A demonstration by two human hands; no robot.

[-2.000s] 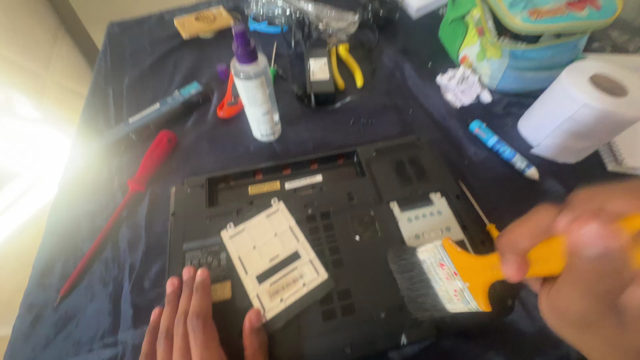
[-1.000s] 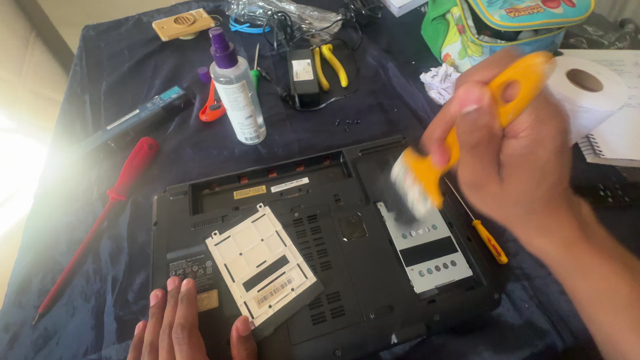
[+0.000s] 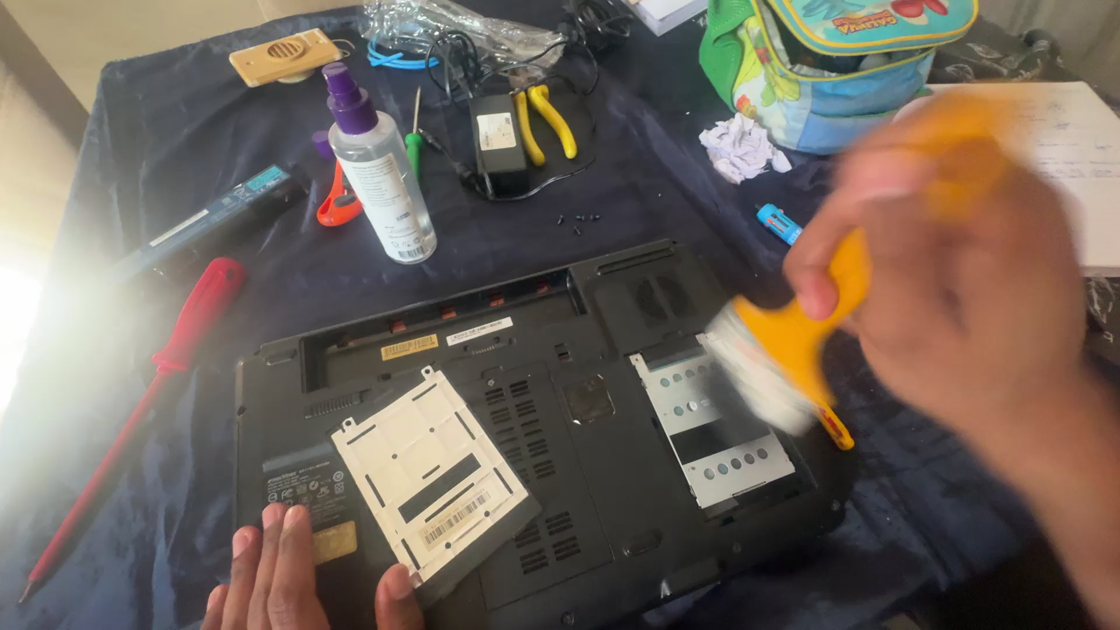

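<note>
A black laptop (image 3: 569, 525) lies upside down on a dark blue cloth, its long battery bay exposed. My left hand (image 3: 289, 577) rests with spread fingers on its lower left part, the thumb by the corner of a pale cover panel (image 3: 437, 464) lying on the laptop. My right hand (image 3: 954, 289) grips a yellow-handled paintbrush (image 3: 805, 350), blurred, its bristles over the metal drive caddy (image 3: 735, 455) in the open bay at right. A small yellow-handled screwdriver (image 3: 836, 429) shows partly behind the brush.
Left lie a red screwdriver (image 3: 192, 324) and a laptop battery (image 3: 219, 214). Beyond the laptop are a spray bottle (image 3: 385, 192), several small screws (image 3: 577, 220), a power adapter (image 3: 499, 149), yellow-handled pliers (image 3: 547, 122), crumpled paper (image 3: 742, 149), a glue stick (image 3: 777, 223) and a child's bag (image 3: 814, 96).
The brush in my right hand has moved from low over the caddy up to its upper end, and now is over its right side. My left hand stays at the laptop's lower left.
</note>
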